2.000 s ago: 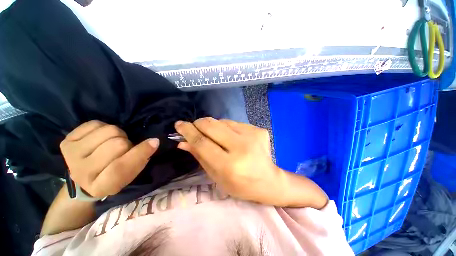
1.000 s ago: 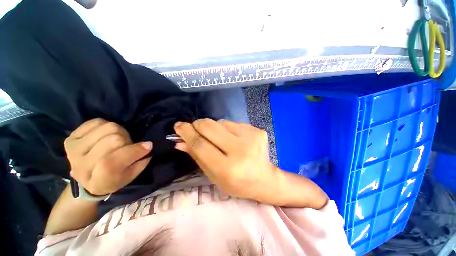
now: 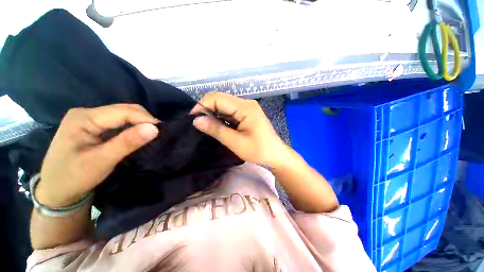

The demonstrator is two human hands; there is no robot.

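A black garment (image 3: 159,154) lies over the lap and up over the table edge at the left. My left hand (image 3: 101,149) pinches its cloth between thumb and forefinger. My right hand (image 3: 239,125) pinches the same cloth a short way to the right, with a stretch of fabric between the two hands. A small dark, shiny item (image 3: 225,122) shows within the curled fingers of my right hand; it may be the thin metal tool, but its shape is mostly hidden.
The white table (image 3: 239,37) runs across the top, with a ruled strip (image 3: 276,78) along its front edge. Scissors with green and yellow handles (image 3: 440,52) hang at the right. A large blue crate (image 3: 414,175) stands below the table at the right. Dark cloth (image 3: 461,226) lies beyond it.
Both hands have moved up and now pinch the cloth, with the fabric raised between them. The silvery tool tip no longer sticks out from my right fingertips. The view has shifted slightly.
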